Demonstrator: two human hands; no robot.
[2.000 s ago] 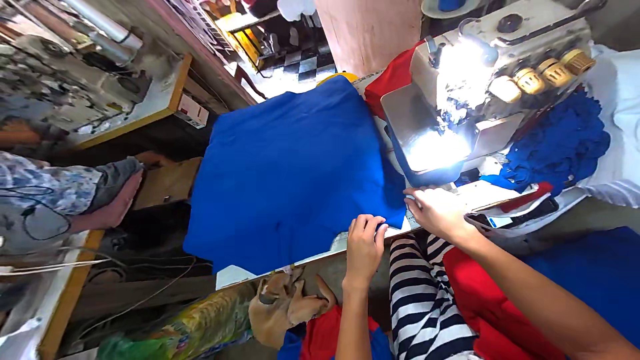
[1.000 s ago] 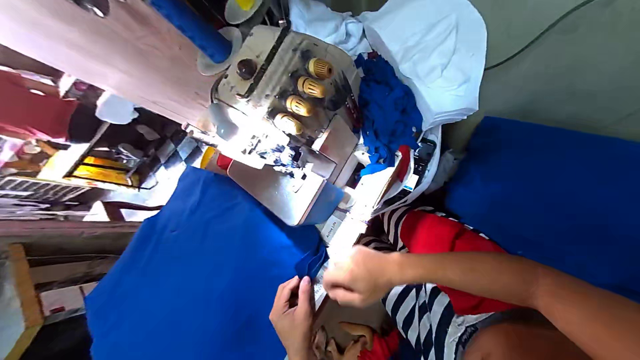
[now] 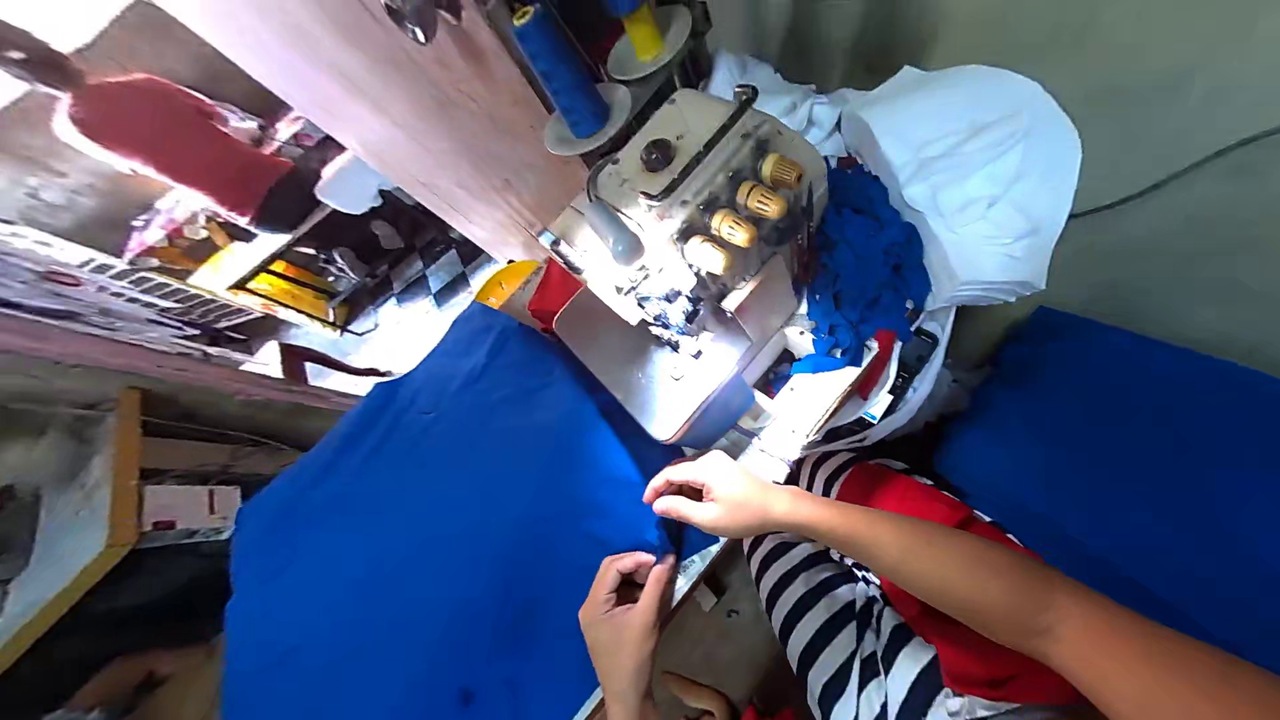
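A large piece of blue fabric (image 3: 430, 520) lies over the sewing table, left of and below the overlock sewing machine (image 3: 700, 190), whose lamp is lit. My left hand (image 3: 625, 610) pinches the fabric's near edge between thumb and fingers. Just above it, my right hand (image 3: 715, 495) has its fingers curled at the same edge, close to the machine's front corner; whether its fingertips grip the cloth is hard to tell. The fabric edge by my hands looks folded. A bit of red fabric (image 3: 553, 294) shows beside the machine's plate.
Blue fabric scraps (image 3: 865, 260) and white cloth (image 3: 970, 180) lie right of the machine. A blue thread cone (image 3: 565, 75) stands behind it. More blue fabric (image 3: 1120, 470) is at the right. A person in a red top (image 3: 170, 140) is at the far left, beyond a pink panel.
The view has swung a lot. My right hand, blurred one second ago near the fabric edge, now has its fingers curled there. My left hand remains at the edge.
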